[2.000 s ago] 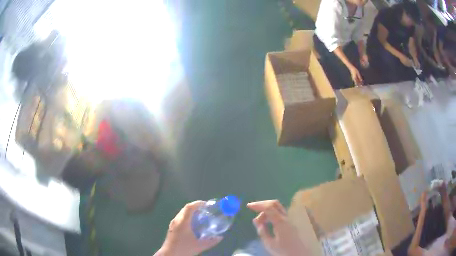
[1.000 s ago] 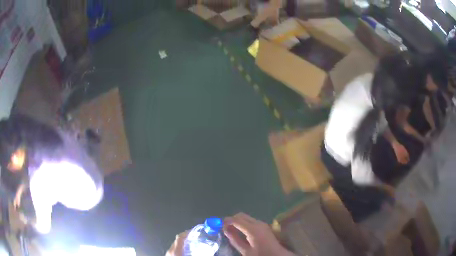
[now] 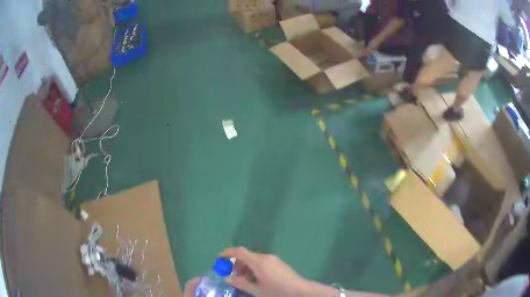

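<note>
A clear bluish plastic bottle (image 3: 214, 286) with a bright blue cap (image 3: 223, 266) is upright at the bottom edge of the view, its lower part cut off. My left hand (image 3: 190, 288) shows only as a small piece at the bottle's left side, around it. My right hand (image 3: 264, 274) is beside the cap and the bottle's shoulder, fingers bent, with a band at the wrist. Whether its fingertips touch the cap cannot be told.
Green floor with yellow-black tape (image 3: 354, 181). A flat cardboard sheet (image 3: 157, 232) with wires lies left. An open carton (image 3: 319, 53) stands ahead; more cartons (image 3: 433, 214) and people's arms (image 3: 465, 87) are right. A white cord (image 3: 104, 104) and blue crate (image 3: 129, 45) are upper left.
The view has moved forward along the floor; the people and the cartons have shifted. The right hand has come from apart to close beside the cap. The bottle stays held low in view.
</note>
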